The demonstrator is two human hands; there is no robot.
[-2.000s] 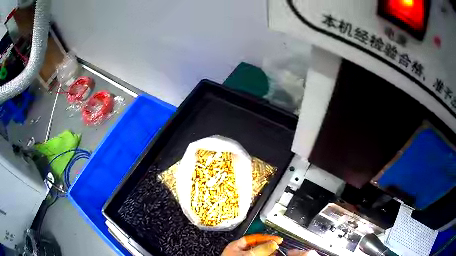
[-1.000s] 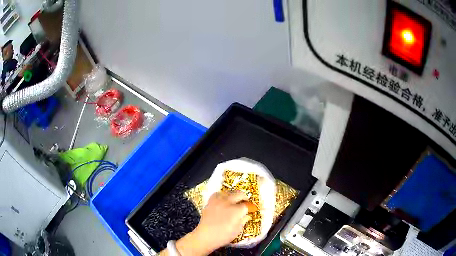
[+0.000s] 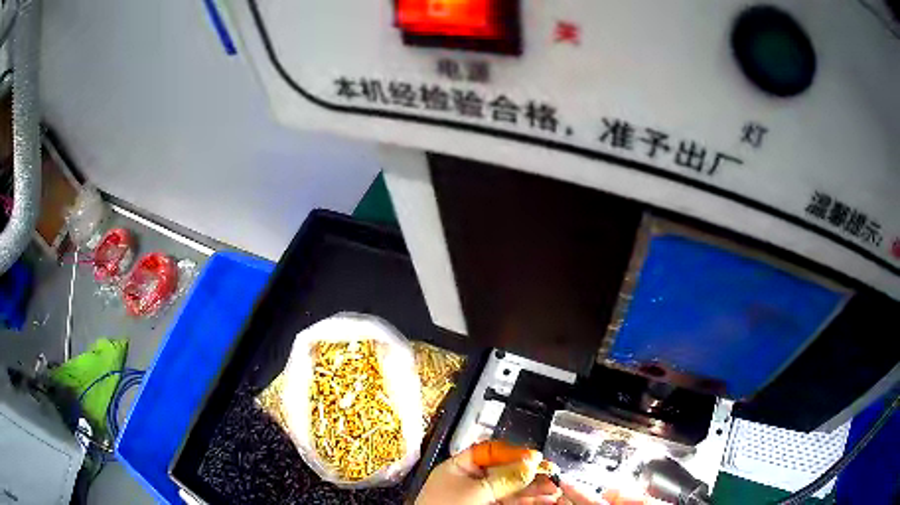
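The open white bag (image 3: pixel 419 390) is full of gold-coloured terminals (image 3: pixel 355 409). My left hand (image 3: pixel 493 473), with orange and pale yellow finger cots, is at the bottom edge beside the crimping die. Its fingertips are pinched together on a small piece, too small and blurred to name surely. A bit of my right hand (image 3: pixel 592 496) shows at the bottom edge, close to the left fingertips; the rest is cut off and its hold is hidden. The clear guard (image 3: pixel 582 444) lies over the brightly lit die, just right of my left fingertips.
The black tray (image 3: pixel 326 247) holds the bag, a flatter clear bag (image 3: pixel 434 370) and small black pieces (image 3: pixel 247 449). The blue bin (image 3: pixel 187 345) is at its left. The press head (image 3: pixel 592 99) overhangs the right. The silver lamp (image 3: pixel 676 480) and white sheet (image 3: pixel 785 454) are lower right.
My left hand has left the terminal bag and moved right to the die. Part of my right hand is in view again. The view has shifted right, showing more of the press.
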